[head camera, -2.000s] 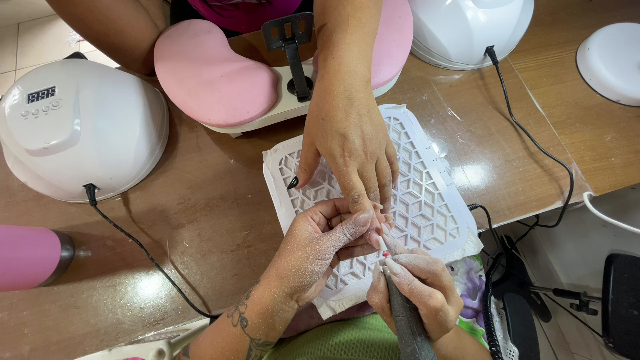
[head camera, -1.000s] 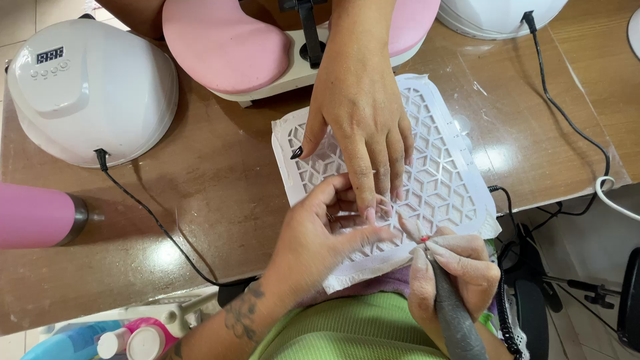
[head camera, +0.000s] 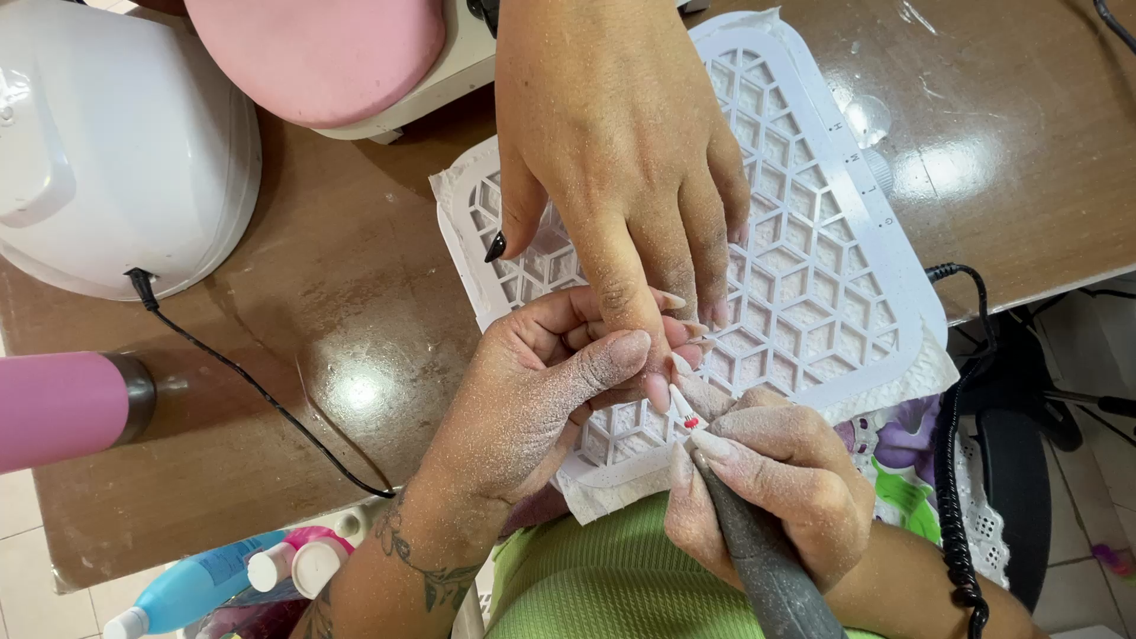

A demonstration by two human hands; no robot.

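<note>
My left hand (head camera: 559,390), dusted with white powder, is closed around the index finger of another person's hand (head camera: 621,151). That hand comes in from the top, palm down, over a white nail dust collector (head camera: 914,302) with a patterned grille; its thumb nail is black and pointed. A grey electric nail drill handpiece (head camera: 763,550) is in my right hand (head camera: 781,479), gripped like a pen. Its white, pointed bit (head camera: 679,399) with a red ring is beside the held finger's nail; whether they touch I cannot tell.
A white nail lamp (head camera: 124,151) with a black cable stands at the left, above a pink tumbler (head camera: 62,411). A pink armrest (head camera: 319,53) is at the top. Below the table's edge are a blue bottle (head camera: 200,577) and other bottles. A coiled black cord (head camera: 950,497) hangs at the right.
The view has moved in closer. My left hand, apart from the index fingertip with thumb raised a second ago, is now closed around that finger. The drill bit has come up to the nail.
</note>
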